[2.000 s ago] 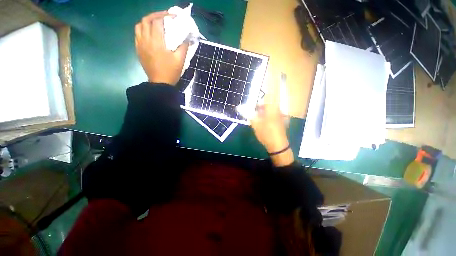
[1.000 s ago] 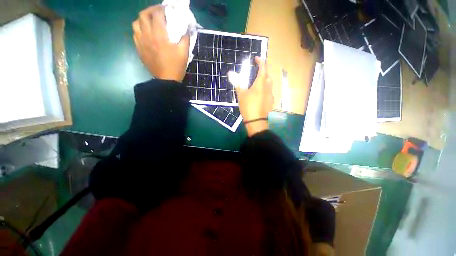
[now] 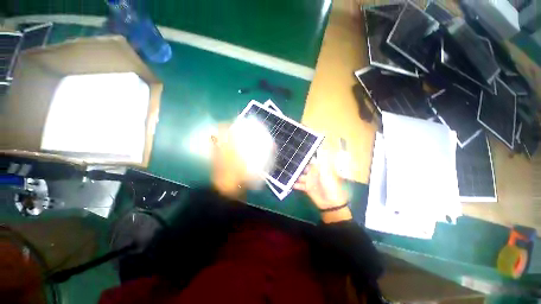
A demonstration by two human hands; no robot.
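A solar panel [image 3: 290, 142] lies tilted on the green bench in front of me, with the edges of another panel showing under it. My left hand [image 3: 228, 163] is blurred at the panel's left part and holds a white cleaning rag [image 3: 254, 142] against or just over its face. My right hand [image 3: 325, 183] is at the panel's lower right edge, palm partly up, fingertips at the frame. Whether the fingers grip the edge is unclear. A small black cord [image 3: 267, 89] lies beyond the panel.
White paper sheets [image 3: 418, 172] lie right of my right hand. A panel pile [image 3: 415, 98] covers the cardboard [image 3: 332, 77] at right. An open carton [image 3: 153, 119] with a white stack [image 3: 98, 116] stands left. A water bottle [image 3: 145, 35] lies behind it. A tape roll [image 3: 513, 258] is far right.
The view has shifted, showing more of the bench's far side. The panel has turned to a slant. My left hand and rag have moved from its far left corner onto its face; my right hand has moved to its edge.
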